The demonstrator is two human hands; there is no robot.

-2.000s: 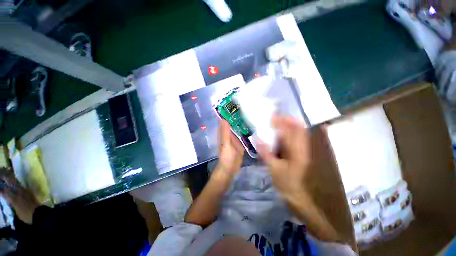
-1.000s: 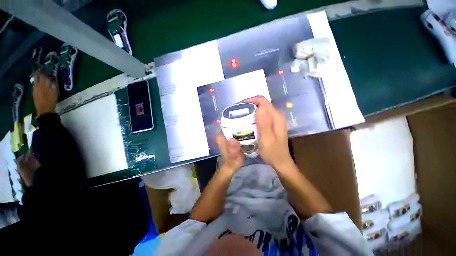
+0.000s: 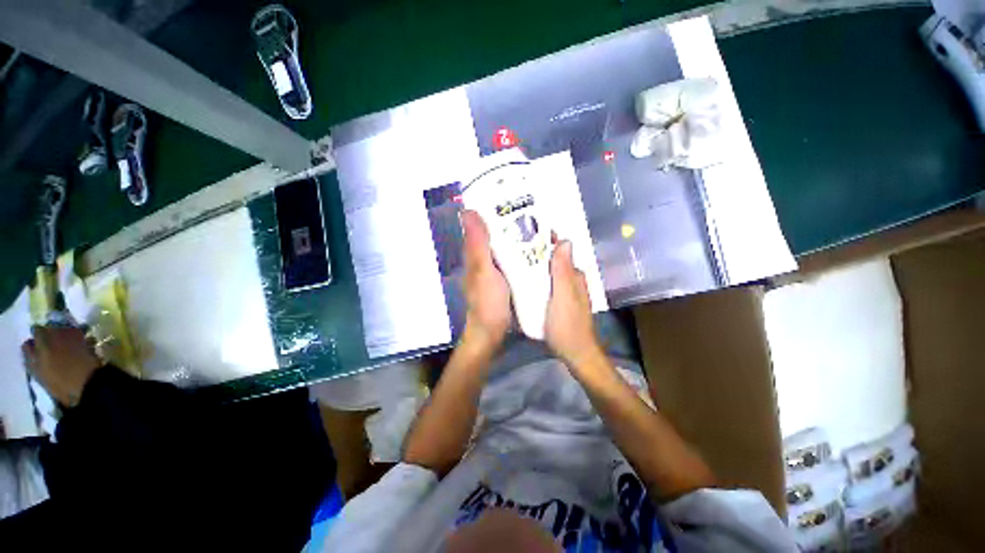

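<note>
A white tapered device (image 3: 526, 259) is held between my two bare hands over the printed sheets (image 3: 432, 140). Its wide head points away from me. Its visible face is white, with small dark and yellowish marks or openings; no green board shows. My left hand (image 3: 485, 279) grips its left side, fingers mostly beneath. My right hand (image 3: 569, 302) grips its lower right side. A small white sheet (image 3: 572, 205) lies beneath it on the mat.
A black phone (image 3: 302, 233) lies left of the mat. A crumpled white bundle (image 3: 678, 123) lies at its upper right. Open units (image 3: 283, 63) lie on the green surface beyond. A carton (image 3: 702, 378) with white parts (image 3: 821, 486) stands at right. A neighbour's hand (image 3: 63, 359) is at left.
The open green board seen earlier is now out of sight. Since one second ago the device has turned lengthwise, head away from me, and my hands have shifted to its sides. The neighbour's arm has drawn back.
</note>
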